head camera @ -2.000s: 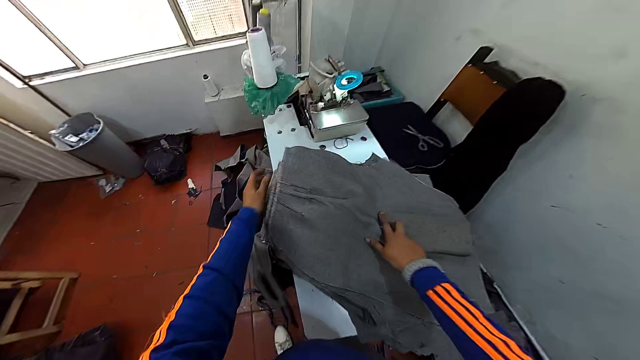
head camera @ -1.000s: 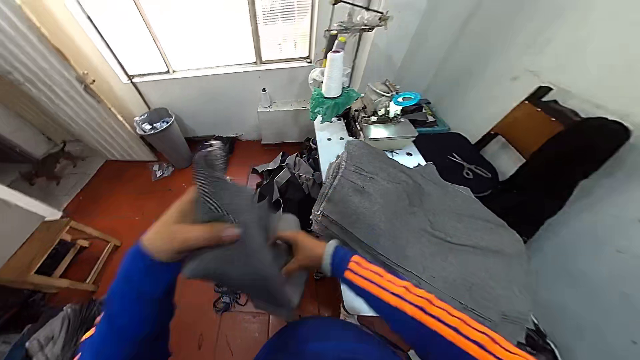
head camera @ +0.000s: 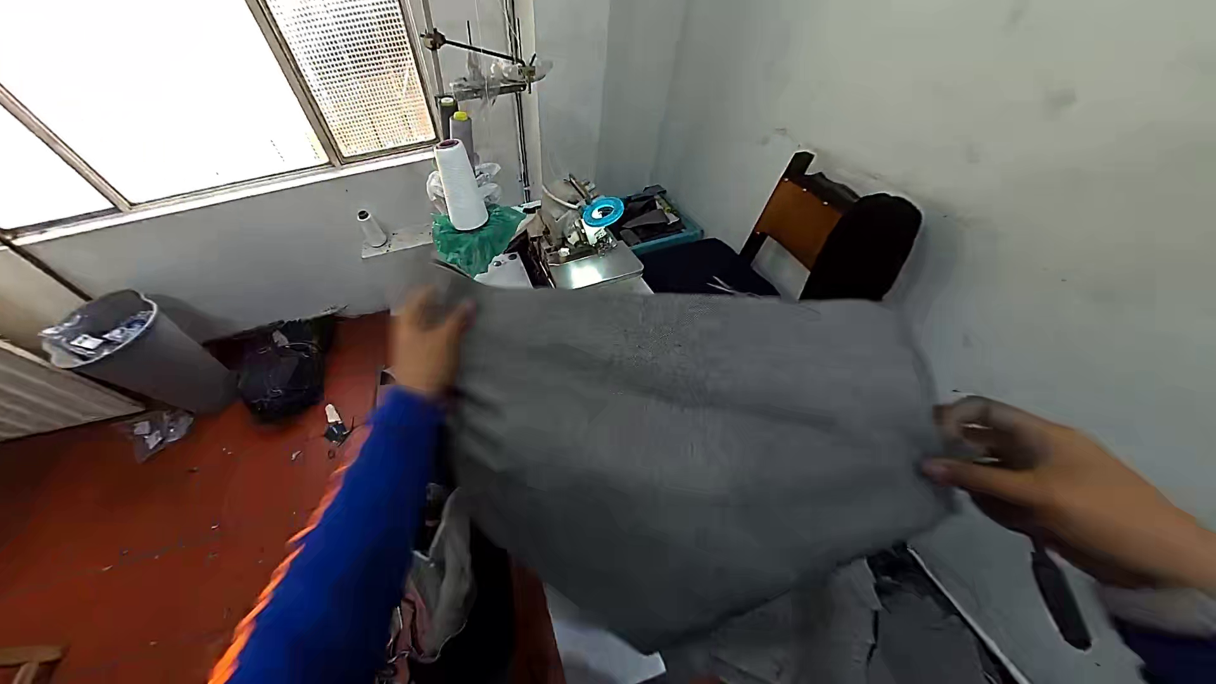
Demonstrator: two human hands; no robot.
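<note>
A grey fabric piece [head camera: 684, 446] is stretched in the air between both hands, over the sewing table. My left hand [head camera: 427, 342] grips its upper left corner, blurred by motion. On the right side, my right hand [head camera: 1007, 465] pinches the fabric's edge between thumb and fingers. Beneath it, more grey fabric [head camera: 817, 627] lies on the table, mostly hidden. Behind the raised piece is a sewing machine [head camera: 594, 266] with a blue tape ring [head camera: 603, 211] on top. A white thread cone [head camera: 461, 185] stands by green plastic [head camera: 475, 242].
A wooden-backed chair [head camera: 798, 223] with dark cloth stands against the right wall. Behind the machine sits a teal tray [head camera: 679, 233] of scraps. A grey bin [head camera: 161, 351] and a black bag [head camera: 283, 370] are on the red floor at left.
One second ago both hands held a bunched grey piece left of the table; now a grey piece is spread wide above the table, with the hands far apart. The view has turned right.
</note>
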